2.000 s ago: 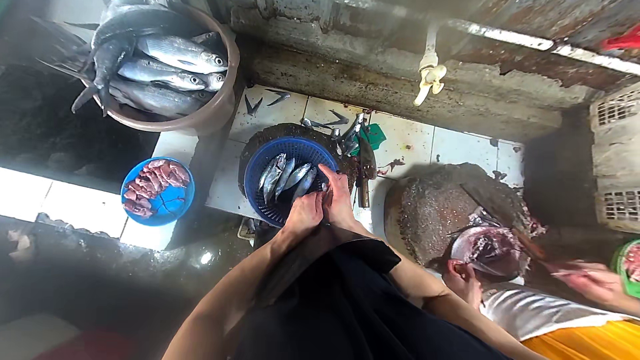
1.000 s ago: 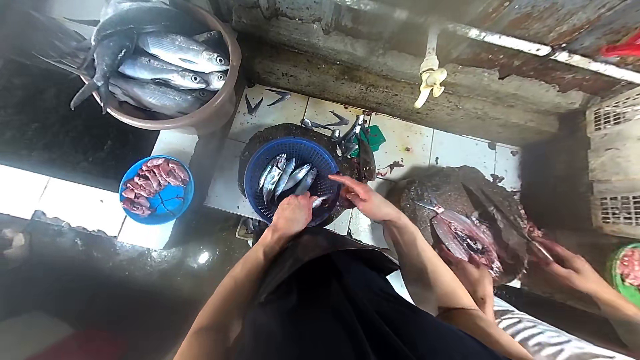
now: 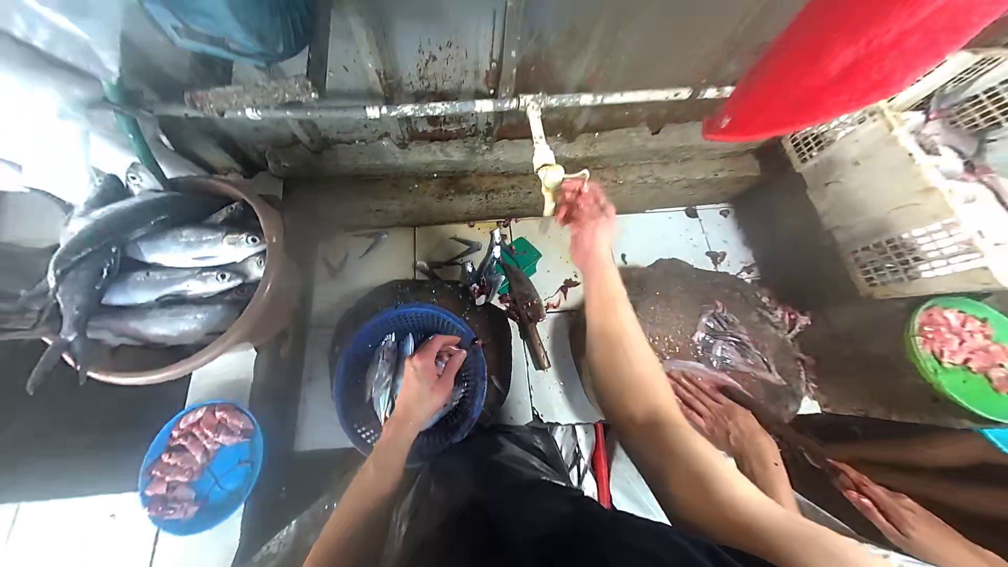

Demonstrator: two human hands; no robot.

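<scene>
My left hand is down in a blue plastic colander, its fingers curled over small silvery fish; whether they grip one is hidden. The colander sits on a round chopping block. My right hand, blurred, reaches up to a cream plastic faucet on the wall pipe, with its fingers at the handle and spout; a firm hold on it cannot be made out. Between the two blocks lie a knife, cut fish tails and a green piece of plastic.
At left stand a brown tub of large fish and a blue plate of meat pieces. A co-worker's hands work at another chopping block. A green basin, white crates and a hanging red object are at right.
My right hand has left the colander's edge and gone up to the faucet. My left hand remains at the colander. The view has shifted to show more of the wall.
</scene>
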